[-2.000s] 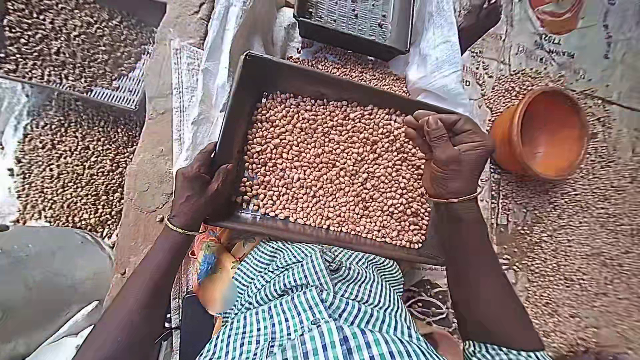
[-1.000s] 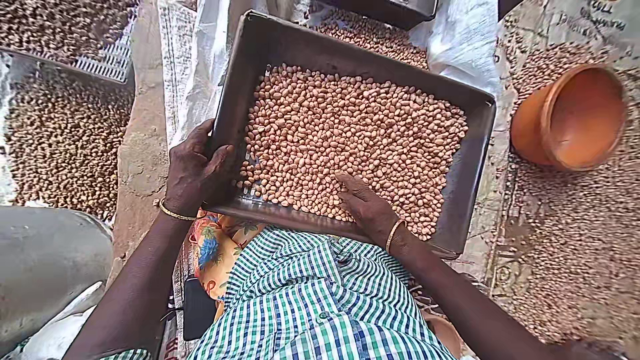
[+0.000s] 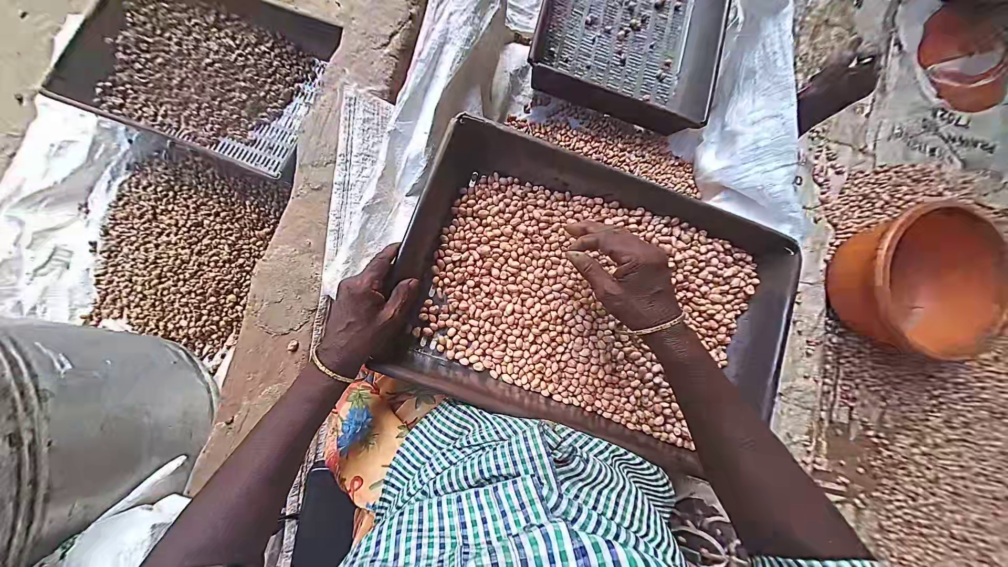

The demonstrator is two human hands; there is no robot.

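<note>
A dark rectangular metal tray (image 3: 768,331) rests over my lap, tilted a little, with a wide layer of shelled peanuts (image 3: 520,283) in it. My left hand (image 3: 366,315) grips the tray's left wall, thumb on the inside and fingers around the outer side. Over the peanuts, right of the tray's middle, is my right hand (image 3: 626,276), its thumb and fingers bent and near each other; whether a nut is between them cannot be told.
A slotted sieve tray (image 3: 630,47) stands beyond over more peanuts on white sheeting. Left are another sieve tray (image 3: 315,35) with darker nuts, a heap (image 3: 185,252) and a metal drum (image 3: 94,425). An orange pot (image 3: 858,276) lies right among spread peanuts; another person's hand (image 3: 854,79) shows above it.
My right hand was low on the peanuts near the tray's front wall a second ago; now it is farther up and to the right. My left hand keeps its hold on the tray.
</note>
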